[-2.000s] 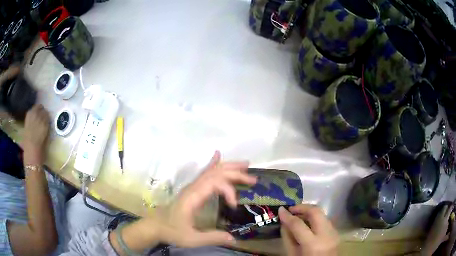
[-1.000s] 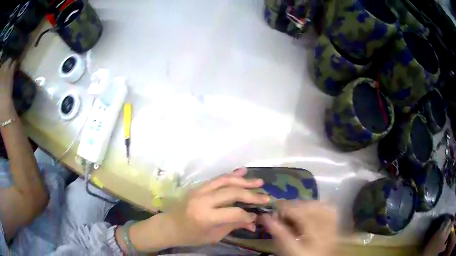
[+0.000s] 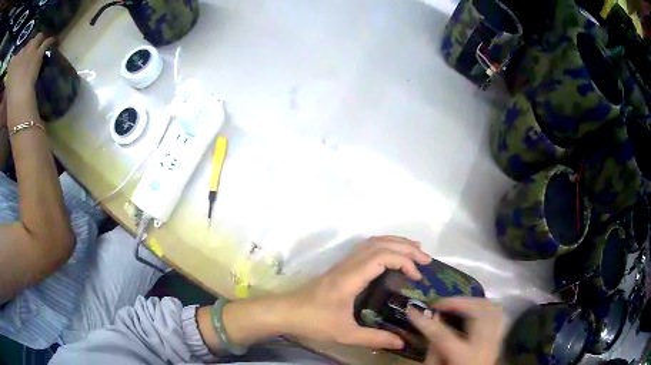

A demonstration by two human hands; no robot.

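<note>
A camouflage speaker body lies on its side at the bench's front edge, its dark side opening facing up. My left hand is closed around its left end, thumb below and fingers over the top. My right hand is at the opening, its fingertips on a small pale and silver part there, slightly blurred. The right fingers cover part of the slot, so how far the part sits inside it cannot be told.
Camouflage speaker bodies are stacked along the right. A yellow screwdriver, white power strip and two round white units lie left. A coworker's arm reaches to a dark speaker body at far left.
The view has shifted, so the bench things appear lower and further right. My left hand now wraps the body's left end instead of lying across the slot. The coworker's hand is on top of a speaker body.
</note>
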